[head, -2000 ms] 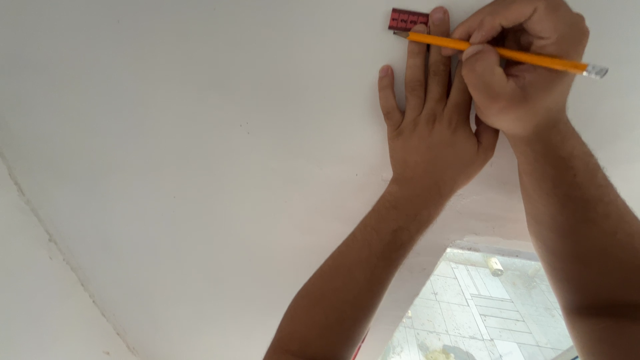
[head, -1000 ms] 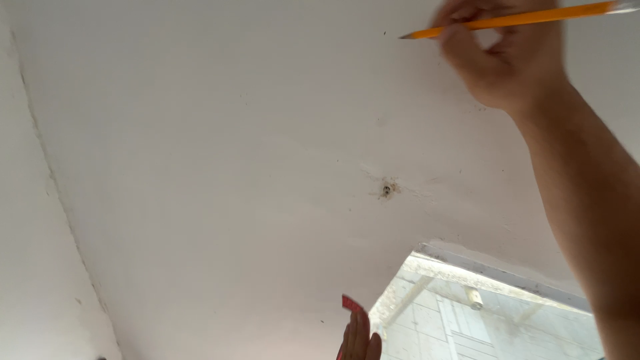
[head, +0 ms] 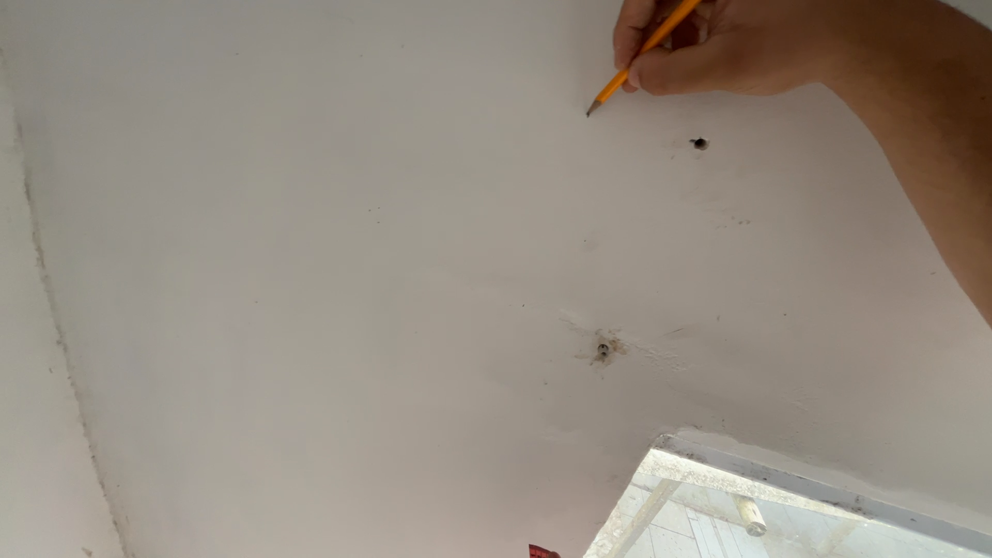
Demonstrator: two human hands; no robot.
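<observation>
My right hand (head: 697, 50), at the upper right, grips a yellow pencil (head: 659, 35) that slants down to the left. The pencil's dark tip is at the white wall surface (head: 310, 256); whether it touches cannot be told. A dark drilled hole (head: 700, 143) lies just below this hand. Lower down is a second hole (head: 603, 350) with chipped paint around its rim. At the bottom edge a small piece of a red object (head: 542, 551) shows, with perhaps a sliver of fingertip beside it; my left hand is otherwise out of view.
At the lower right is a framed opening (head: 775, 469), with a light tiled surface and a short pale cylindrical piece (head: 749, 515) seen through it. A rough corner seam (head: 58, 325) runs down the left side, where another wall face meets this one.
My left hand, flat on the wall beside my right hand two seconds ago, has moved down and almost wholly out of view with the red object. My right hand still has the pencil, now more steeply slanted.
</observation>
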